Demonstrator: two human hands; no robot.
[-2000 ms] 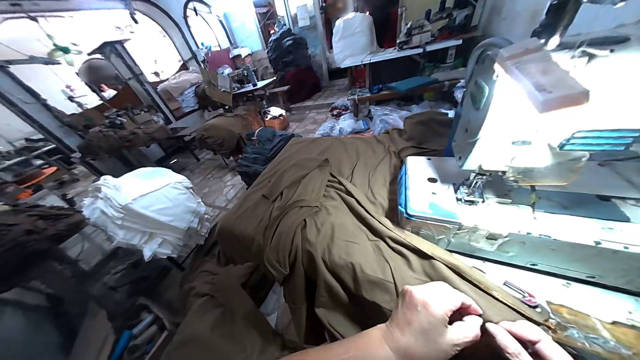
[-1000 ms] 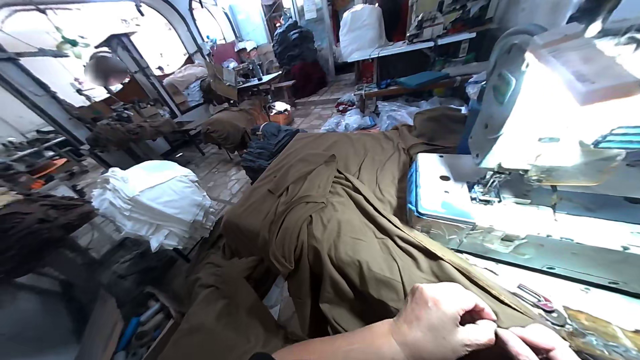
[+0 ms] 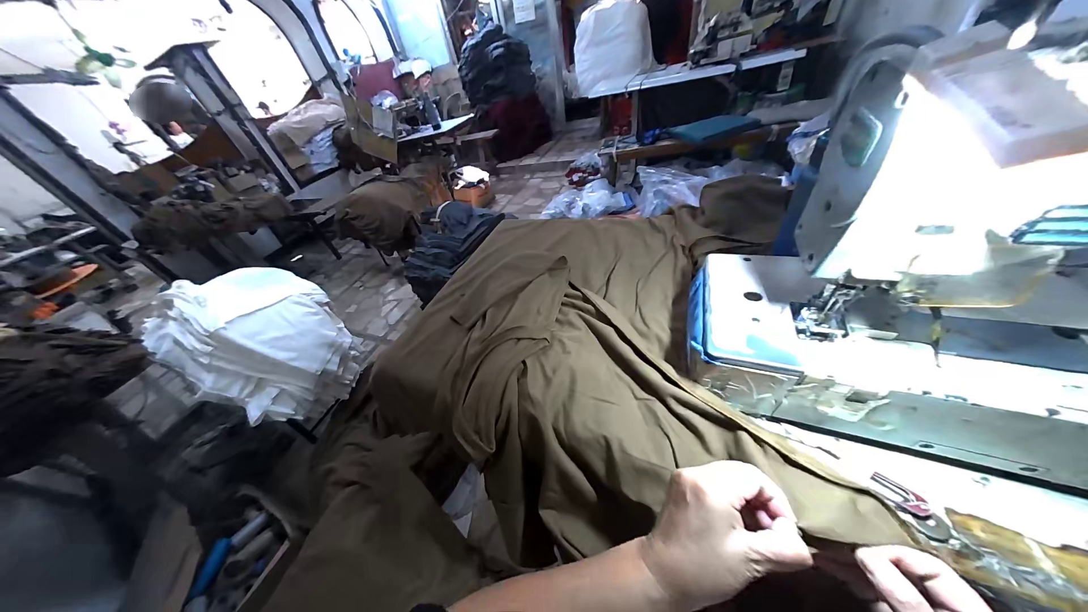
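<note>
Olive-brown fabric [image 3: 595, 382] lies in folds across the middle, left of an industrial sewing machine [image 3: 858, 195] with its light on. My left hand [image 3: 727, 531] is at the lower right, its fingers curled and pinching the near edge of the fabric. Beside it, partly cut off by the bottom of the view, my right hand [image 3: 914, 578] grips the same edge. A long stitched seam runs from the fabric's middle down toward my hands. Small thread snips [image 3: 905, 497] lie on the machine table, just beyond my right hand.
A stack of white cloth pieces [image 3: 255, 331] stands at the left. Below it is a box [image 3: 272, 561] with thread cones or tubes. Plastic bags [image 3: 595, 200] lie on the floor behind the fabric. Further back are a white bulky sack [image 3: 614, 47] and a table with another sewing machine [image 3: 731, 34].
</note>
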